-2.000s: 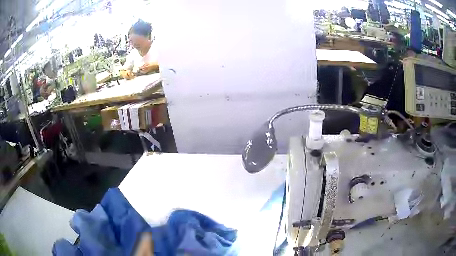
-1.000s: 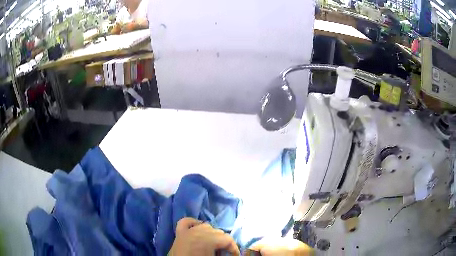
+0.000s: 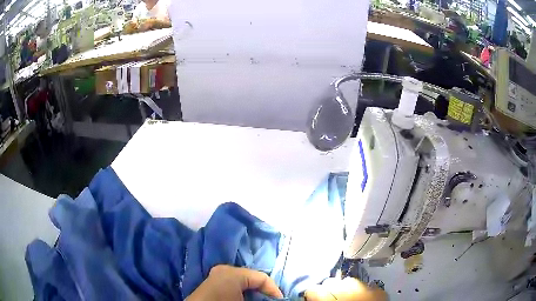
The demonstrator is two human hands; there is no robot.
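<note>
The blue garment [image 3: 135, 247] lies bunched on the white sewing table [image 3: 205, 159], left of the machine head [image 3: 382, 182]. A paler part of it reaches behind the needle area, washed out by the lamp light. My left hand [image 3: 238, 284] is at the bottom edge, partly cut off, with thumb and finger pinching the cloth. My right hand [image 3: 338, 290] is at the bottom edge beside the needle area, overexposed and cut off, with its fingertips at the cloth edge. The needle and presser foot are hard to make out in the glare.
A grey gooseneck lamp [image 3: 330, 123] hangs left of the head. A white thread post [image 3: 406, 103] stands on top. A control panel [image 3: 515, 88] is at upper right. A pale partition [image 3: 267, 64] stands behind the table. A person [image 3: 150, 14] sits at another table, upper left.
The view has tilted down since the earliest frame. Both hands have come into view at the cloth by the needle area. Over the last second they have barely moved.
</note>
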